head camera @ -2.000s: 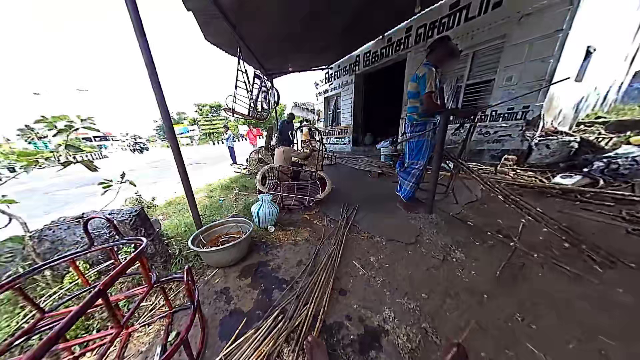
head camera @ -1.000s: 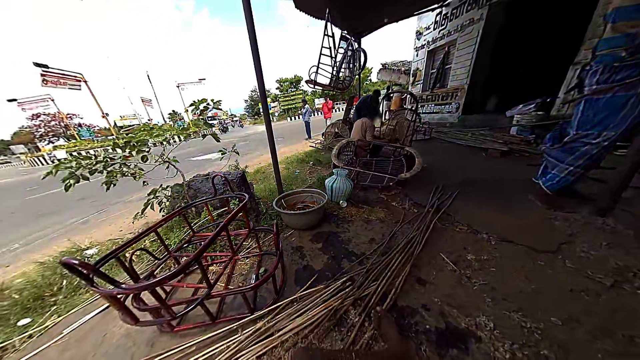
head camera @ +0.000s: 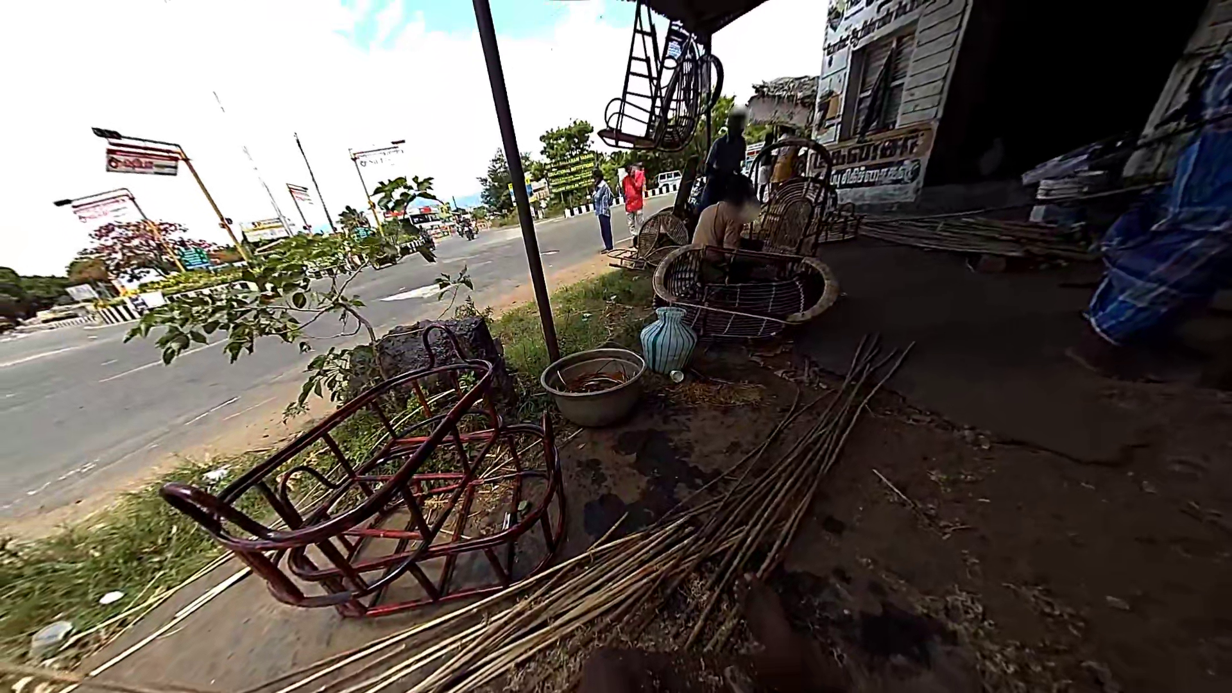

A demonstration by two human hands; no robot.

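Observation:
Neither my left hand nor my right hand can be made out; dim brown shapes at the bottom edge are too dark to tell what they are. A bundle of long thin cane rods (head camera: 664, 549) lies across the ground in front of me. To its left stands a dark red cane frame (head camera: 423, 481) with curved rails and short struts. Beyond the bundle are a round basin (head camera: 595, 390) holding brown strips or liquid, and a ribbed blue-green pot (head camera: 668, 341) close beside it.
A metal post (head camera: 520, 183) rises behind the basin. Near a round woven cane seat (head camera: 741, 298) is a seated person (head camera: 720, 229); another person in blue checked cloth (head camera: 1160, 241) stands at right. More rods (head camera: 972, 234) lie by the building. A road runs along the left.
The view has swung well to the left, bringing the road and the whole red cane frame into sight and moving the person in checked cloth to the right edge.

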